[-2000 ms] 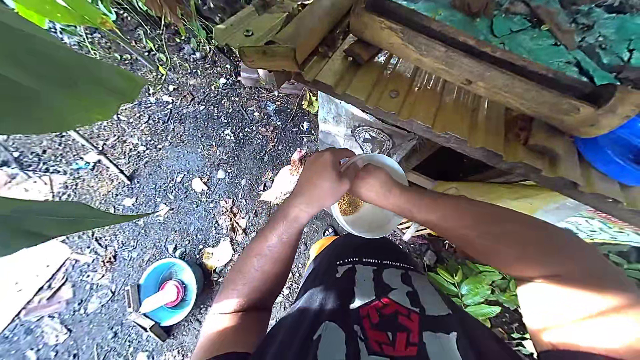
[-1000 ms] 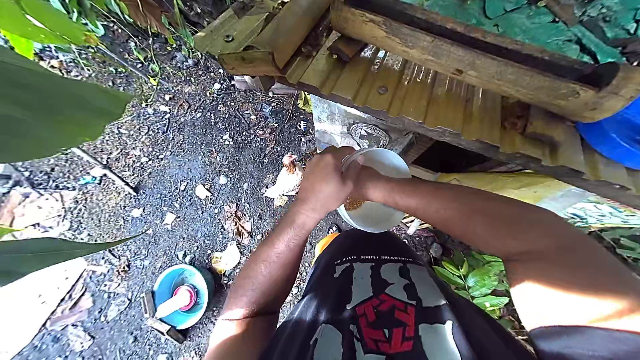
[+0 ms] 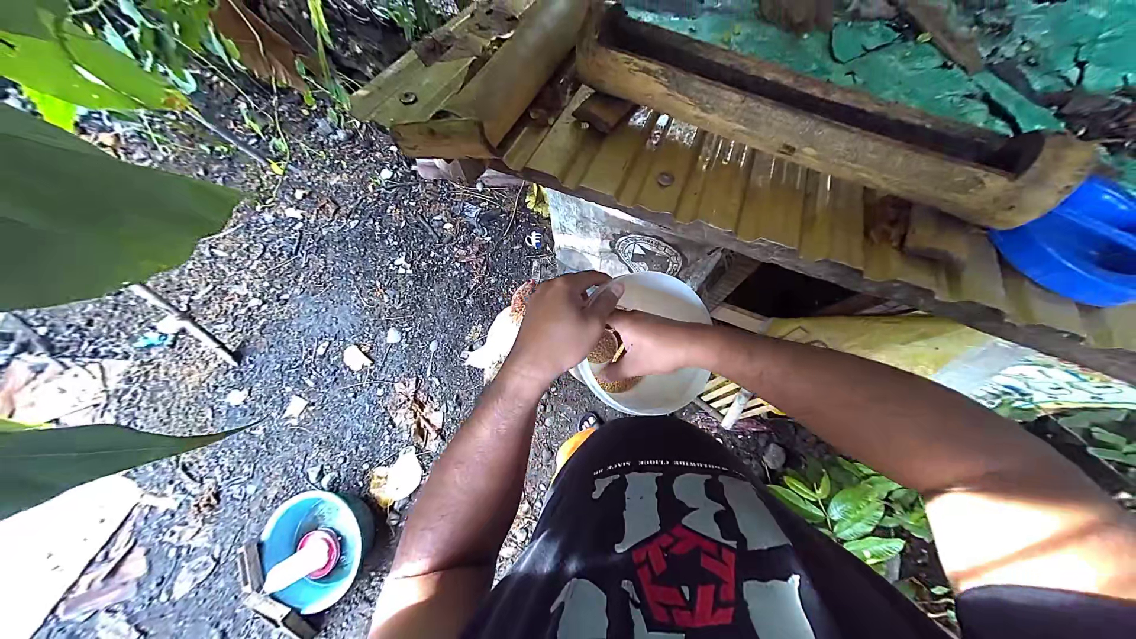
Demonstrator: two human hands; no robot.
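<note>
A white plastic bucket [image 3: 666, 355] is in front of my torso, with brown granular feed [image 3: 619, 383] low on its left side. My left hand [image 3: 564, 324] grips the bucket's left rim, thumb on top. Inside the bucket mouth, my right hand [image 3: 652, 342] has its fingers round a small round container [image 3: 606, 346] filled with the same feed; the fingertips are partly hidden. A white and reddish-brown chicken [image 3: 499, 342] stands on the ground just left of my left hand, partly covered by it.
A corrugated metal roof [image 3: 710, 177] carries a long split-bamboo trough [image 3: 799, 133] and a blue plastic container [image 3: 1078, 244]. On the dark gravelly ground at lower left is a teal bucket [image 3: 311, 510] holding a white and red object. Large green leaves [image 3: 98, 213] hang at the left edge.
The small container with feed now shows between my hands in the bucket; one second ago it was not visible. My left hand stays at the rim.
</note>
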